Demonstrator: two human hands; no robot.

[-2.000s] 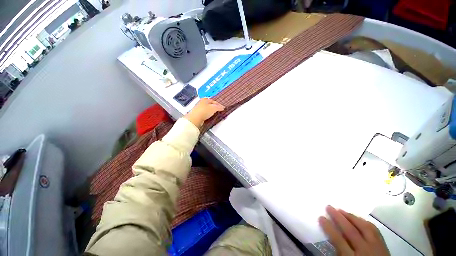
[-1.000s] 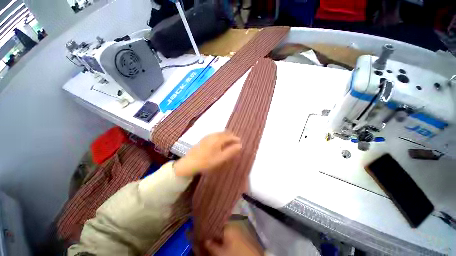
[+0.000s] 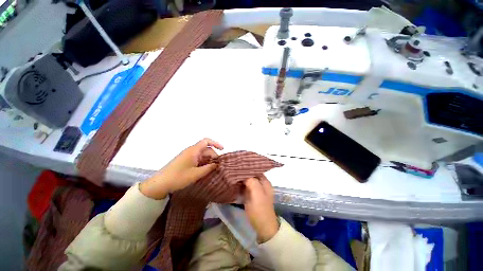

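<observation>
A reddish-brown checked fabric strip (image 3: 241, 165) is held at the table's front edge. Its pointed end lies to the right over the white table, and its length hangs down over the front edge towards my lap. My left hand (image 3: 186, 166) pinches the strip at its upper left, with the fingertips on the fabric. My right hand (image 3: 259, 204) grips its lower edge near the pointed end. The sewing machine's presser foot (image 3: 275, 112) stands behind and to the right of the strip, apart from it.
Another checked strip (image 3: 153, 79) lies across the table at left, beside a second machine (image 3: 42, 90). A smartphone (image 3: 343, 151), snips (image 3: 416, 169) and a small dark tool (image 3: 361, 112) lie at right. More checked fabric (image 3: 61, 227) is piled at lower left.
The view has turned right. The strip, blurred and stretched across the table a second ago, is now gathered between both hands near the front edge, its pointed end to the right.
</observation>
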